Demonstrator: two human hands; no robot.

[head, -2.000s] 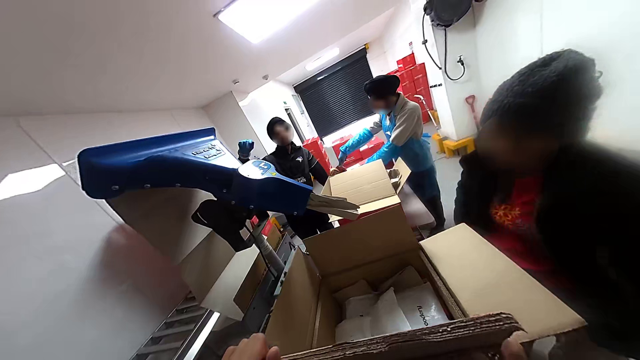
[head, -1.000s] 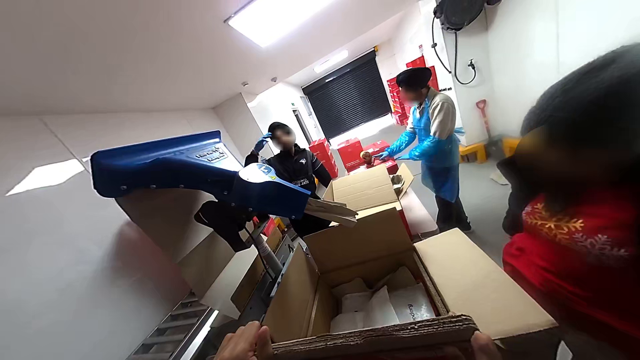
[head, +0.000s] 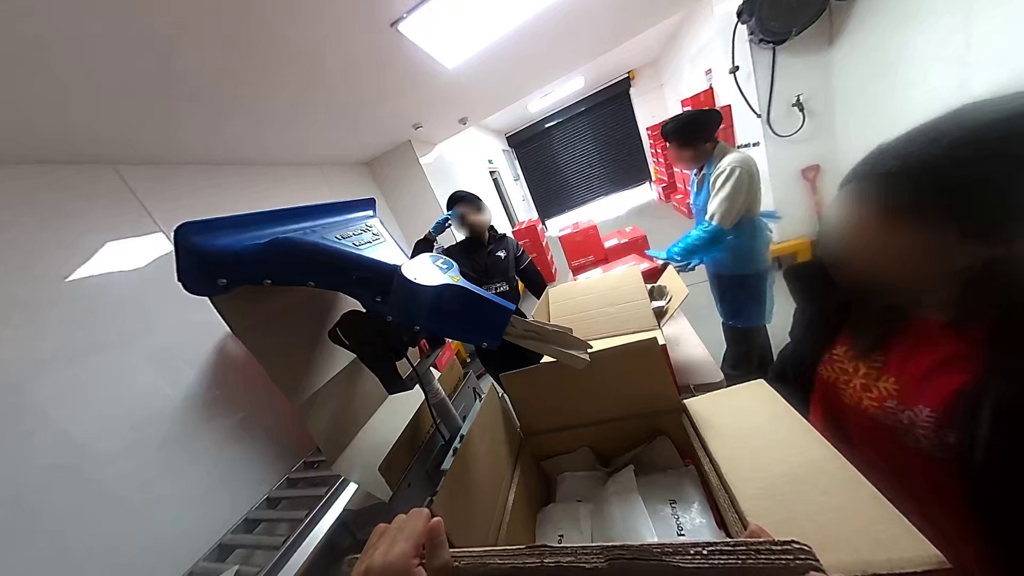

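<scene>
An open corrugated cardboard box (head: 592, 388) stands low in front of me, its flaps spread. Several white printed packets (head: 620, 504) lie inside with brown paper around them. My left hand (head: 404, 546) grips the near left corner of the box, fingers curled over the edge. Of my right hand (head: 756, 531) only fingertips show at the near right edge of the box; the near flap hides the rest. To the left of the box is a blue paper-dispensing machine (head: 344, 272), with kraft paper (head: 552, 340) sticking out of its mouth.
A second open cardboard box (head: 600, 304) stands beyond. A roller conveyor (head: 272, 512) runs at lower left. One person (head: 484, 256) stands behind the machine, another in a blue apron (head: 732, 248) by red boxes (head: 604, 248). A person in a red top (head: 888, 384) is close on my right.
The person in the blue apron has straightened and now reaches toward the red boxes. The near person at right has shifted, showing more red top. My hands remain at the box.
</scene>
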